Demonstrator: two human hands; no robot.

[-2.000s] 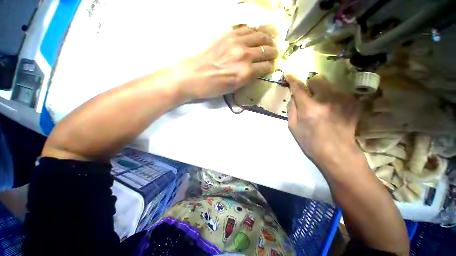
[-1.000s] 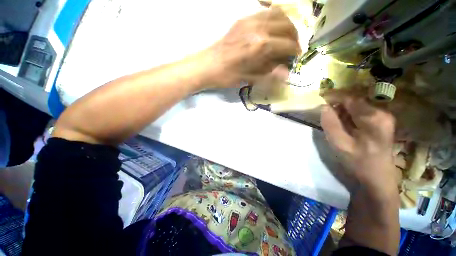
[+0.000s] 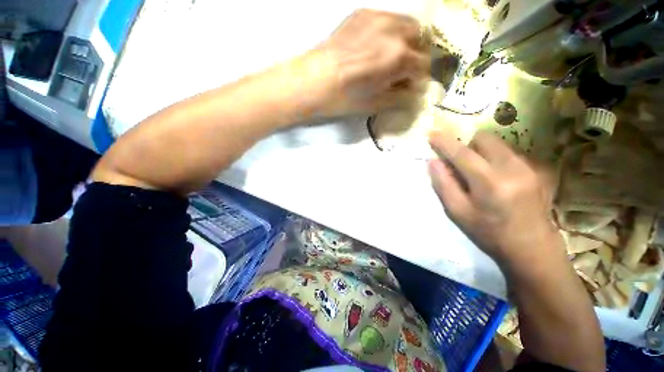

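My left hand [image 3: 382,62] is left of the needle area with its fingers curled. A blurred beige fabric piece [image 3: 405,118] shows under its fingers, partly hidden by them. My right hand [image 3: 491,189] is at the near side of the machine bed [image 3: 535,91], thumb and forefinger apart, with nothing visible between them. The presser foot and needle area [image 3: 482,64] is between and beyond the hands, in bright glare. A thin dark curved line, possibly thread, runs from near my left fingers towards the needle area. A thin dark loop [image 3: 373,134] is below my left hand.
The grey-white machine head [image 3: 535,33] fills the upper right, with a white ribbed knob [image 3: 600,122] below it. A heap of beige pieces [image 3: 608,247] is at the right. Blue baskets [image 3: 466,320] are below the white table [image 3: 327,189]. Part of a person shows at far left.
The view has shifted, so the machine appears further right. The hands have drawn back from the needle, uncovering more of the bed. My right hand's thumb and forefinger have separated.
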